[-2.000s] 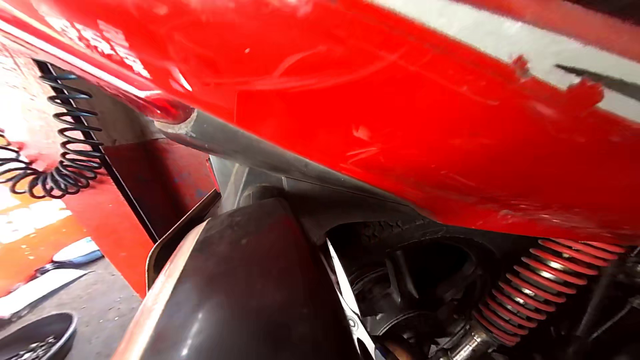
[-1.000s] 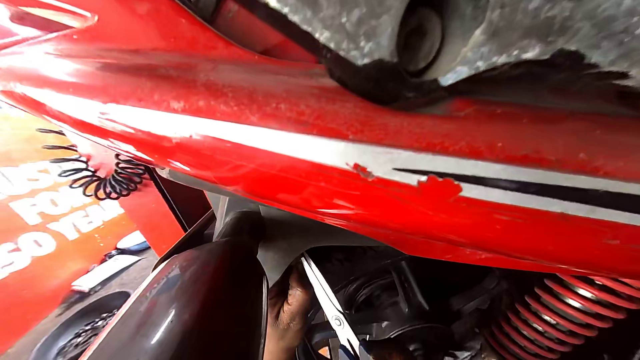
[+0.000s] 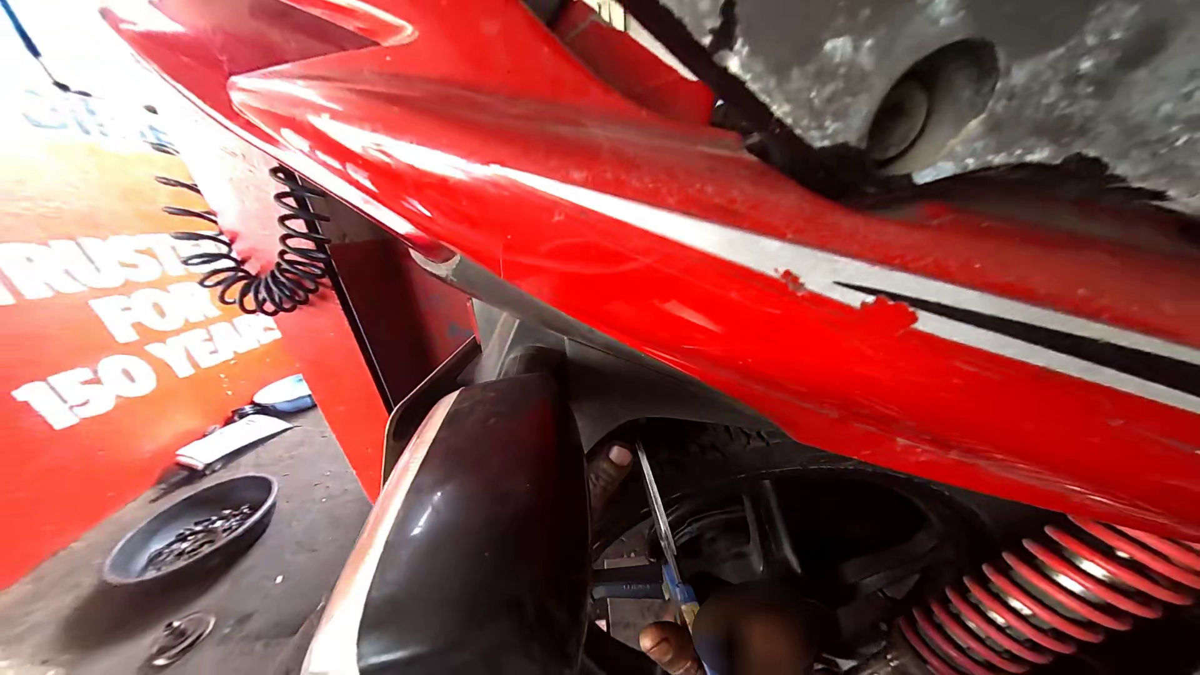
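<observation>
A finger of my left hand [image 3: 611, 471] shows between a black rounded lamp housing [image 3: 478, 525] and the tip of a blue-handled metal tool [image 3: 659, 506], which looks like long-nose pliers. The rest of that hand is hidden. At the bottom edge my right hand [image 3: 670, 647] is around the tool's handle, only partly in view and blurred. The tool points up toward the black tyre [image 3: 694, 441], below a scratched red motorcycle side panel [image 3: 600, 272]. Behind the tool is the dark spoked wheel [image 3: 778, 525].
A red coil spring [image 3: 1041, 600] stands at the lower right. A grey metal part [image 3: 1059, 103] is above the panel. On the floor at left are a dark bowl [image 3: 117, 567] of small parts and a round metal part [image 3: 183, 637]. A black coiled hose [image 3: 272, 291] hangs nearby.
The view has shifted. The left hand beside the tool shows less than one second ago, now just a finger. More of the right hand shows at the tool's handle.
</observation>
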